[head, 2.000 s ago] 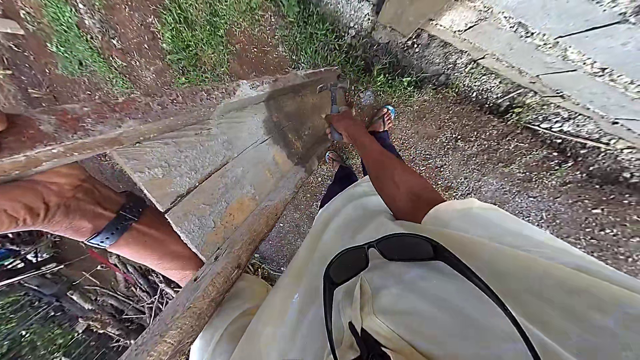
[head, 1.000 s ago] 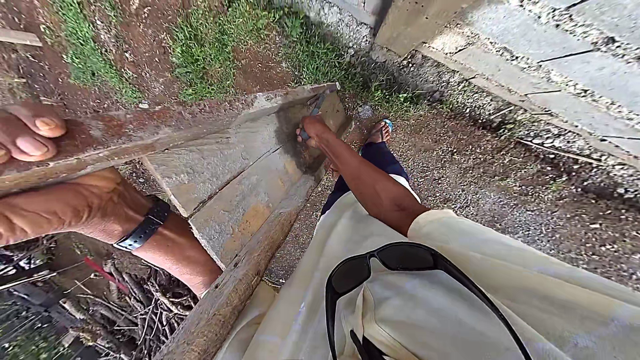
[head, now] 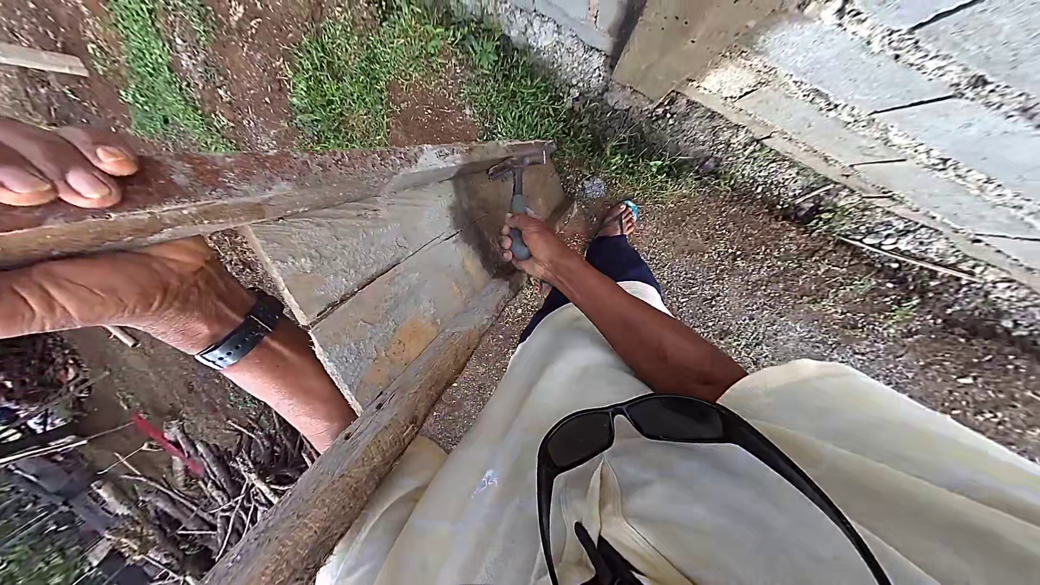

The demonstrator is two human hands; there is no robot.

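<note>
A plank-built wooden trough (head: 382, 276) with mortar-like residue lies between a long upper rail (head: 292, 183) and a rough round pole (head: 357, 471). My left hand (head: 97, 288), with a dark watch on its wrist, reaches under the upper rail at the left, and its fingers curl over the top, gripping it. At the far end of the trough my right hand (head: 532, 248) is closed round the grey handle of a claw hammer (head: 517, 191). The metal head is close to the end board (head: 540, 183), beside a dark damp-looking patch. Whether the head touches the wood cannot be told.
A concrete block wall (head: 861, 97) runs along the upper right. Below it lies gravelly ground (head: 756, 276). Cut sticks (head: 211, 487) are heaped at the lower left. Dark sunglasses (head: 650, 418) hang at my chest, over a pale garment. Grass grows beyond the trough.
My right hand has shifted with the hammer at the trough's far end; the hammer head shows more clearly now than one second ago. My left hand keeps its hold on the rail.
</note>
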